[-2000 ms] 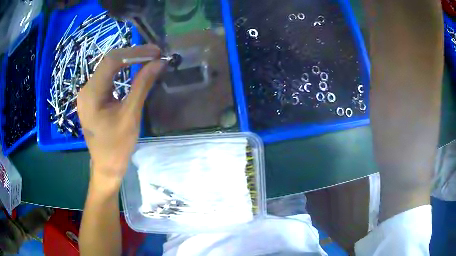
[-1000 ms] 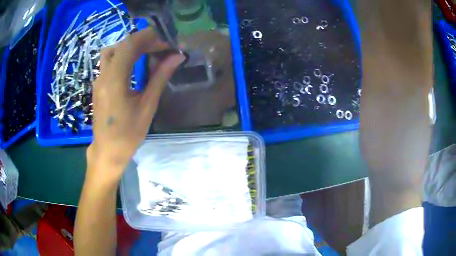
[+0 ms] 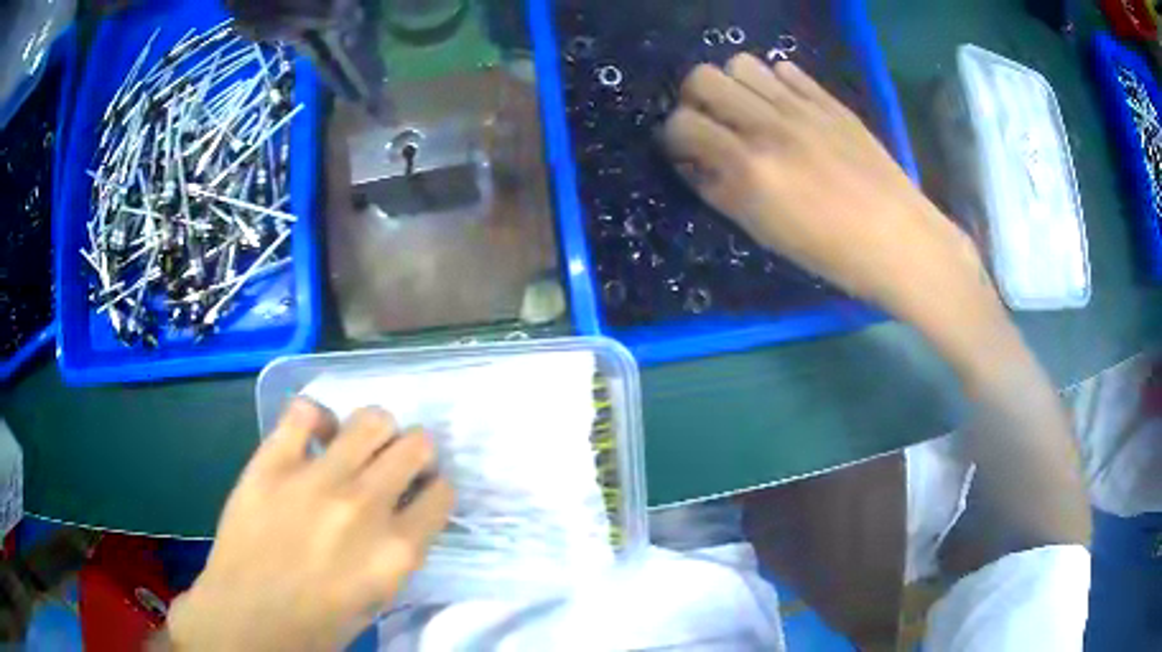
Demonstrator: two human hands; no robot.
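My left hand [image 3: 325,510] is over the left part of the clear box [image 3: 627,439], fingers bent down; its fingertips' grip is hidden. The box holds a white liner [image 3: 510,420] with pale rods on it and yellow-green ends along its right side. My right hand [image 3: 777,166] reaches into the ring tray [image 3: 589,287], fingertips curled down and hidden among the scattered rings [image 3: 609,77]. The press fixture [image 3: 414,159] has a dark round seat with a slot below it, on the brown base plate [image 3: 440,280]. No hand is at it.
The dark press ram [image 3: 338,45] hangs above the fixture, with a green base [image 3: 433,38] behind. A blue tray of jumbled rods [image 3: 191,191] is at left. A clear lid or box [image 3: 1026,178] lies at right. More blue trays show at both edges. A red stool [image 3: 121,599] is below left.
My left hand has moved from the press fixture down to the clear box. My right arm has come down from its raised place, and the hand is now in the ring tray. The view has shifted slightly.
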